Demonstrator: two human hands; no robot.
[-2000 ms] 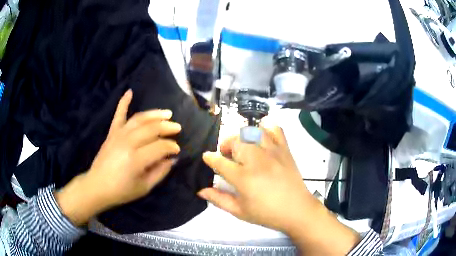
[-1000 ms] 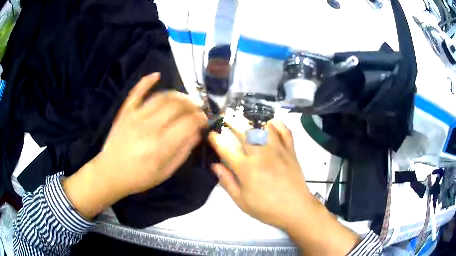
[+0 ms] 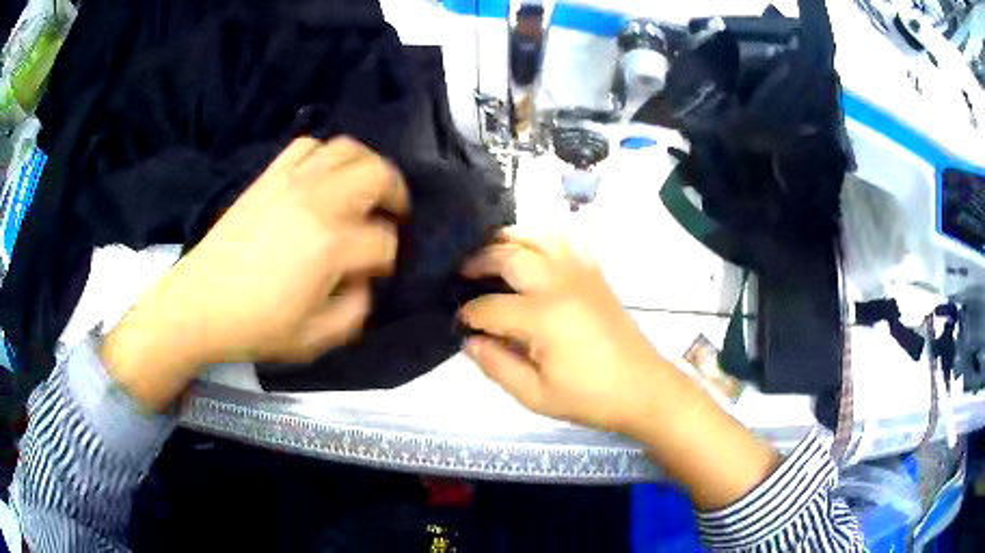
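Observation:
A black garment (image 3: 324,76) lies heaped on the left and over the table in front of the needle area. My left hand (image 3: 292,254) is on the garment with fingers curled, slightly blurred; its fingertips seem to pinch the cloth. My right hand (image 3: 562,324) holds the garment's right edge between thumb and fingers, just below the presser foot area (image 3: 508,140). The cloth edge is lifted and blurred beside the needle. Whether it lies under the foot is not clear.
The white machine head (image 3: 589,54) with a blue stripe is at the top. A tension dial (image 3: 580,146) sits right of the needle. Black cloth (image 3: 756,130) hangs on the right, with a dark green strip (image 3: 697,216). A tape measure (image 3: 432,448) lines the front edge.
The view has tilted down, so the machine sits higher. My hands have moved apart and away from the needle, and the cloth edge between them is lifted and shifted.

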